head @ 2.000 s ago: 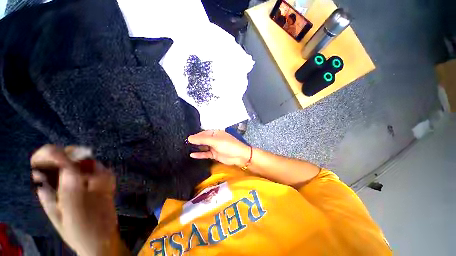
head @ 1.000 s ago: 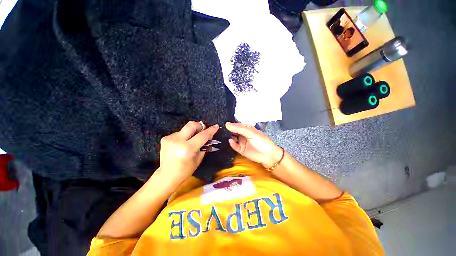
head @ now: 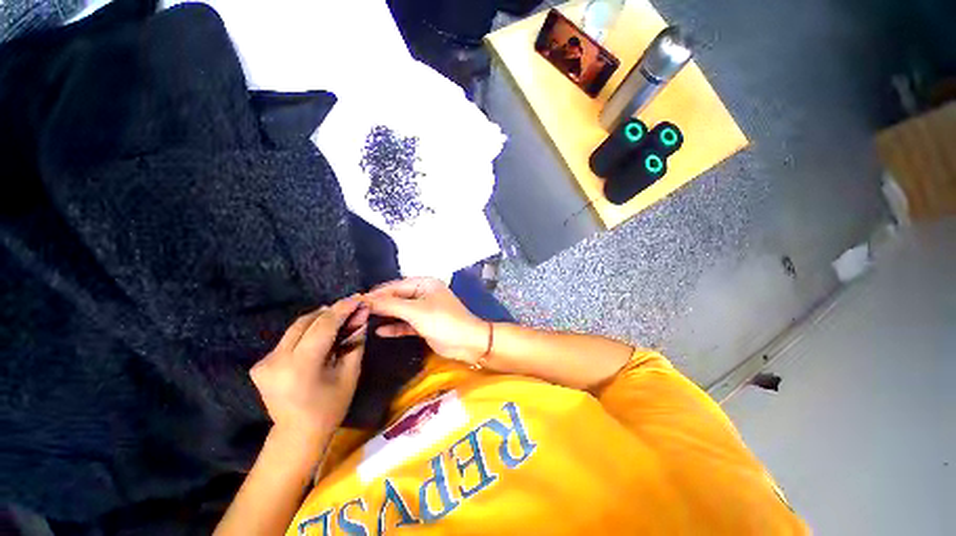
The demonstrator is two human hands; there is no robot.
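Observation:
A large charcoal-black woolly garment [head: 210, 241] covers the left and middle of the view and reaches my lap. My left hand [head: 320, 366] is bent over its near right edge, fingertips together; a small pointed tool [head: 354, 339] shows partly in its palm. My right hand [head: 425, 316] pinches the garment edge, its fingertips touching or nearly touching the left ones. Any needle, thread or small piece between the fingertips is too small to see. A pile of tiny black pieces [head: 391, 176] lies on a ragged-edged white sheet [head: 458, 194].
A pale-wood stand [head: 697, 134] at upper right holds a smartphone [head: 577, 54], a metal flask [head: 650, 75], black spools with green-ringed ends [head: 634, 159] and a partly seen clear bottle [head: 601, 17]. Grey speckled floor [head: 566, 283] lies below the stand.
My left hand was raised and blurred at lower left, then came down beside the right hand at the garment edge. Their fingertips are now closer together. The camera view has shifted and tilted.

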